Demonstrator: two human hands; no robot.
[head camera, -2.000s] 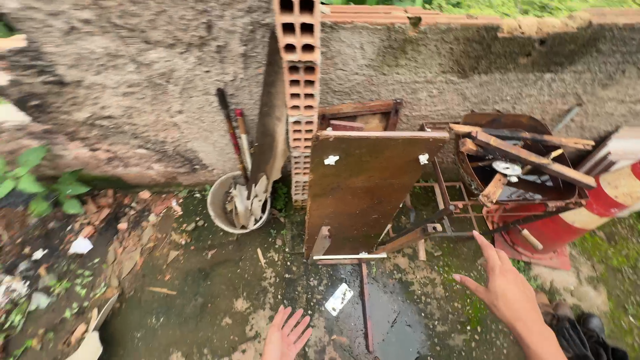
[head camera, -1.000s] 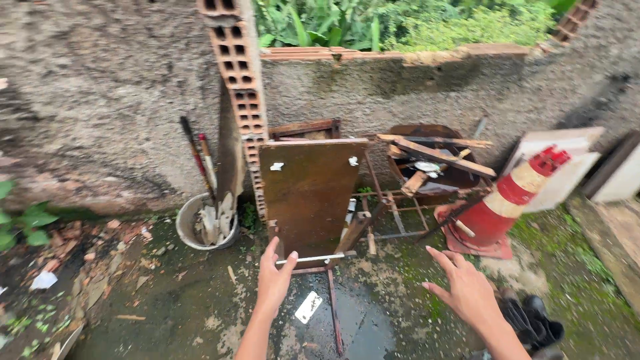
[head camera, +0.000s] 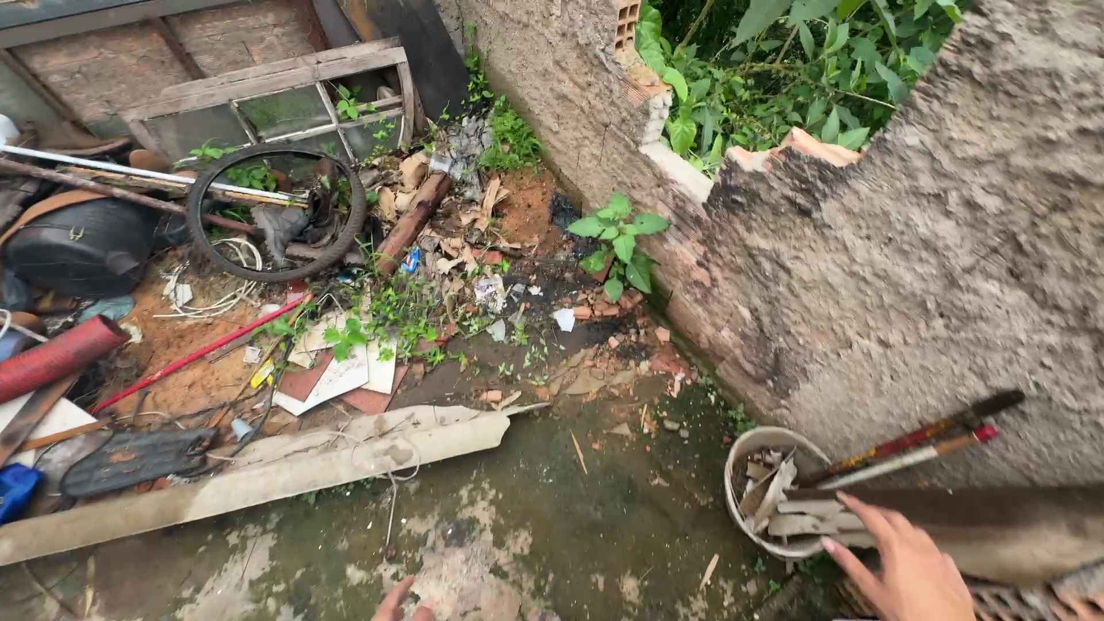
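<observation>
My right hand (head camera: 906, 565) is at the lower right with its fingers apart and nothing in them. It appears in front of the right edge of a white plastic bucket (head camera: 739, 496); contact cannot be told. Broken pale pieces (head camera: 770, 496) and two long handles, one dark and red (head camera: 918, 438), one ending in a red tip (head camera: 983, 433), stand in the bucket and lean toward the wall. Only the fingertips of my left hand (head camera: 403, 601) show at the bottom edge, over the wet concrete floor; they hold nothing visible.
A long pale broken sheet (head camera: 259, 487) lies across the left floor. Beyond it are a bicycle tire (head camera: 200, 211), a red pole (head camera: 203, 352), a red tube (head camera: 65, 358), tile pieces (head camera: 332, 379) and a wooden window frame (head camera: 267, 82). A rough wall (head camera: 862, 302) borders the right.
The view has swung left to the rubbish heap. My left hand, wholly visible near the brown board a second ago, now shows only fingertips; my right hand appears beside the bucket.
</observation>
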